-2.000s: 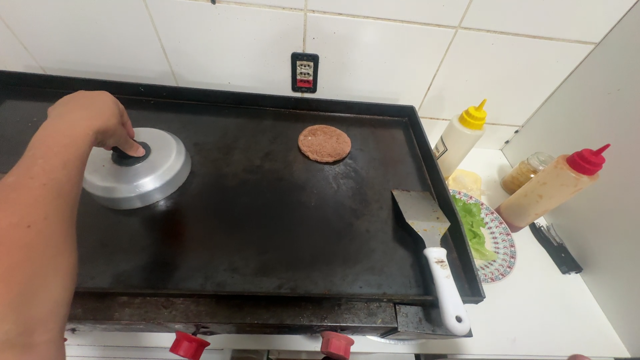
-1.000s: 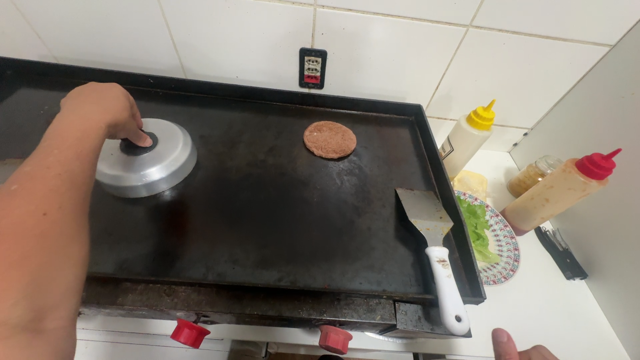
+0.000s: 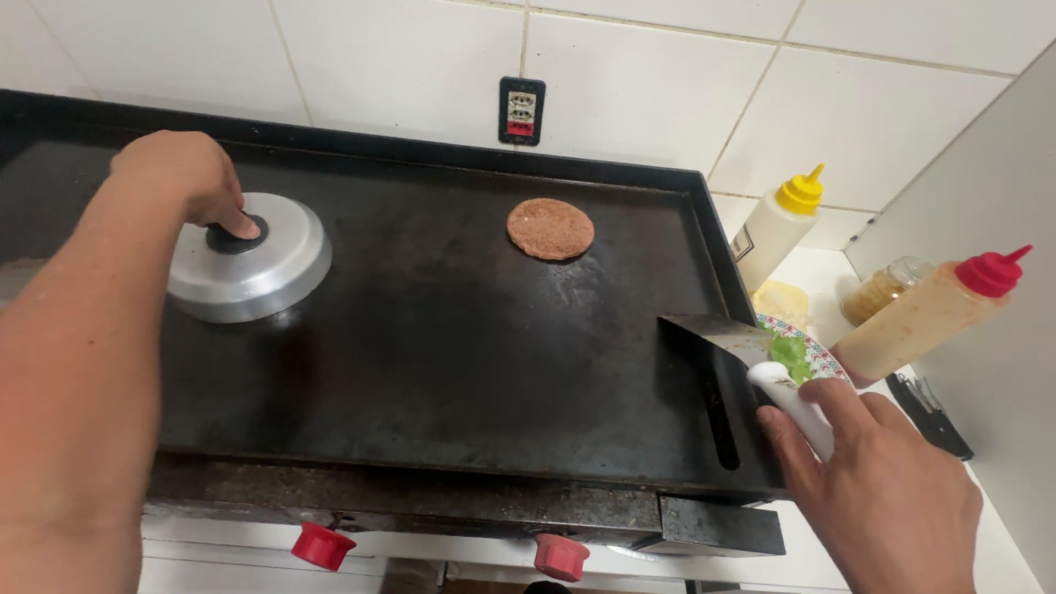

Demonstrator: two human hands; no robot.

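Observation:
My left hand grips the black knob of a round aluminium lid, which rests on the left part of the black griddle. What lies under the lid is hidden. A browned round meat patty lies flat near the griddle's back edge, right of the middle. On the right, my right hand holds the white handle of a metal spatula. The blade is tilted over the griddle's right part, close to its right rim.
Beyond the right rim stand a yellow-capped squeeze bottle, a red-capped squeeze bottle, a glass jar and a patterned plate with lettuce. Red knobs line the front. A socket is on the tiled wall.
My right hand has come in from the bottom right and taken hold of the spatula, which lay on the griddle's right edge before. Its blade is now raised and turned. My left hand stays on the lid's knob.

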